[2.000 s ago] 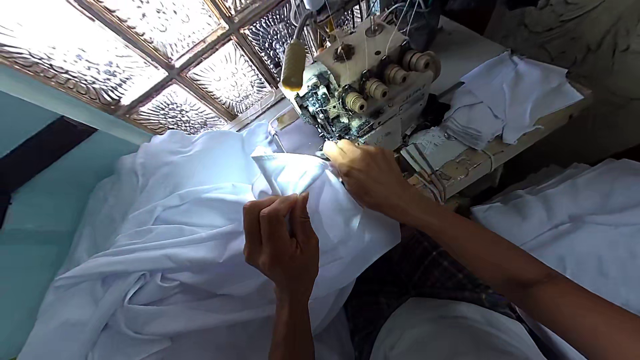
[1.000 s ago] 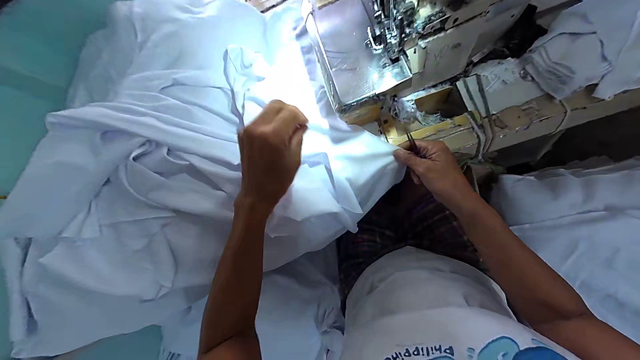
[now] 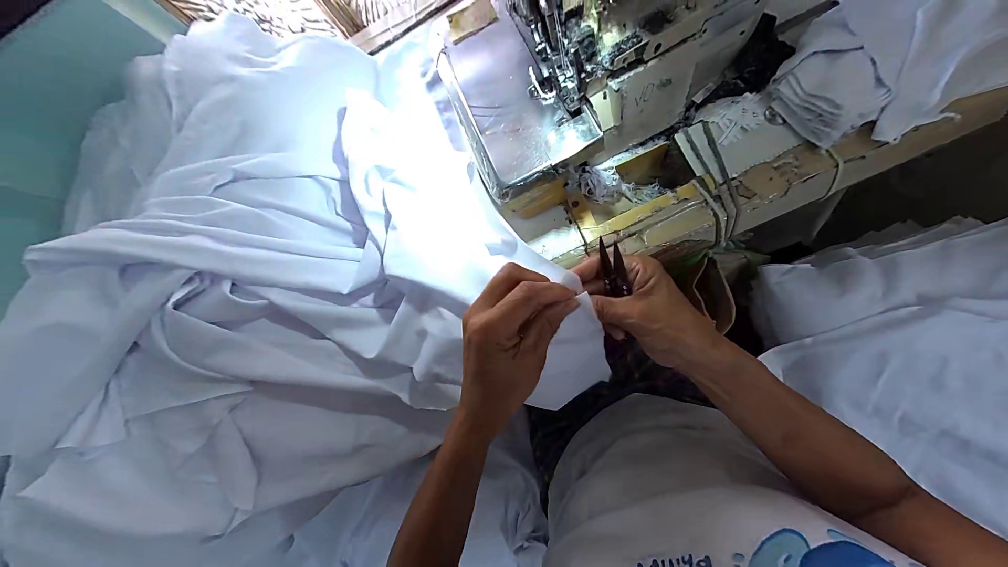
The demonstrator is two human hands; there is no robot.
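Observation:
My left hand [image 3: 512, 339] pinches the edge of a white fabric piece [image 3: 441, 260], its fingertips close beside those of my right hand. My right hand [image 3: 646, 315] holds the same edge between thumb and fingers and also has small dark thread snips [image 3: 615, 272] in it, blades pointing up and away from me. The cloth spreads left from my hands in a large, folded heap. Beyond my hands stands a sewing machine [image 3: 567, 79], its lamp lighting the metal work plate [image 3: 512, 102] and the cloth next to it.
Small stacked white fabric pieces [image 3: 835, 79] lie on the machine table at the right. Cords are wound round the table's worn wooden edge [image 3: 787, 177]. Thread scraps [image 3: 610, 187] sit in an opening below the work plate. More white cloth [image 3: 906, 315] is piled at the right.
The cloth edge and my right hand have come away from the machine toward my body. My left hand, apart from the right one a second ago, has moved right to meet it. The view has tilted down.

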